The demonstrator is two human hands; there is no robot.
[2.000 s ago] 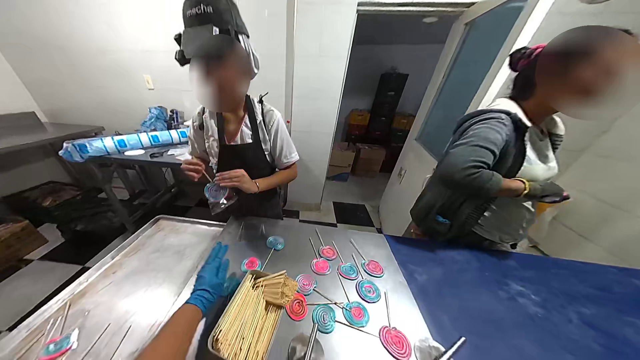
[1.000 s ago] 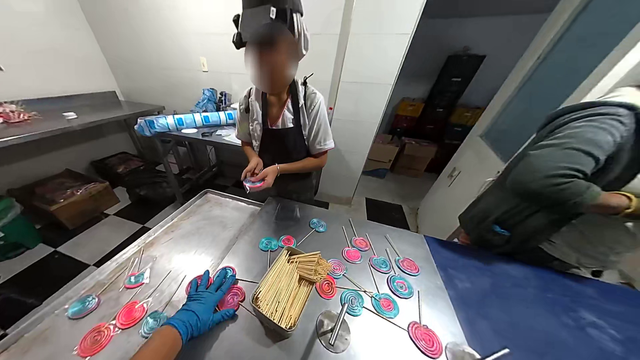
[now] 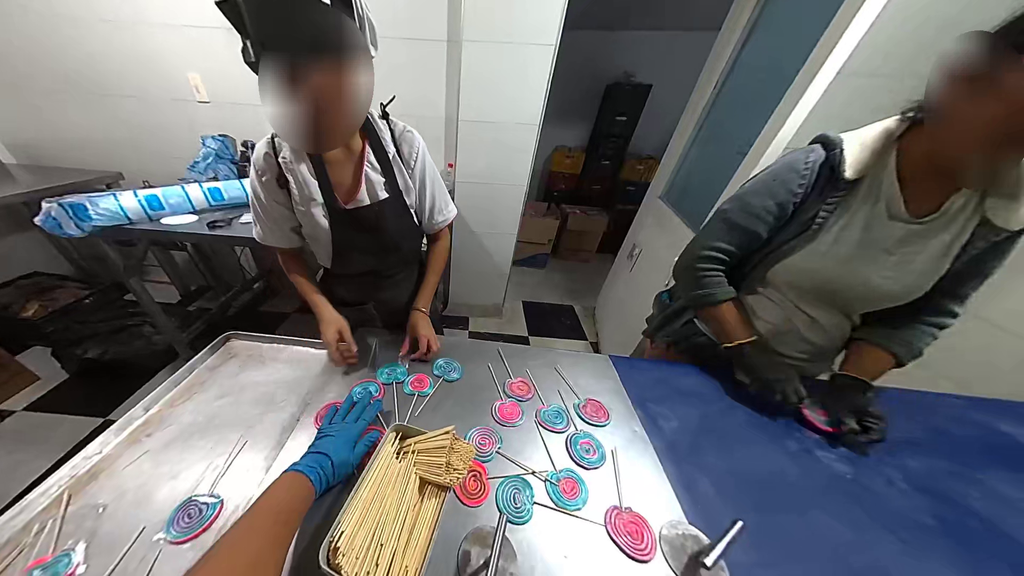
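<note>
My left hand point(image 3: 340, 440), in a blue glove, reaches over the steel table just left of the stick container. Its fingers rest on or over spiral lollipops; a blue one point(image 3: 367, 390) shows at the fingertips, and red ones are partly hidden beside and beneath the palm. Whether the hand grips any cannot be told. Wooden sticks point(image 3: 392, 504) fill a metal container point(image 3: 328, 552). Right of it lie several pink and blue spiral lollipops, among them a pink one point(image 3: 630, 533) and a blue one point(image 3: 514, 500). My right hand is out of view.
A metal tray point(image 3: 240, 384) at left holds a wrapped lollipop point(image 3: 193, 518). Metal tools with round bases point(image 3: 486, 552) stand near the front. Across the table, a person in an apron point(image 3: 368, 240) has both hands at its edge. A gloved person point(image 3: 848, 240) works over the blue surface point(image 3: 768, 496).
Lollipops that lay under my left hand on the tray a second ago are now beside the stick container. The person in the apron held a lollipop before and now has hands at the table.
</note>
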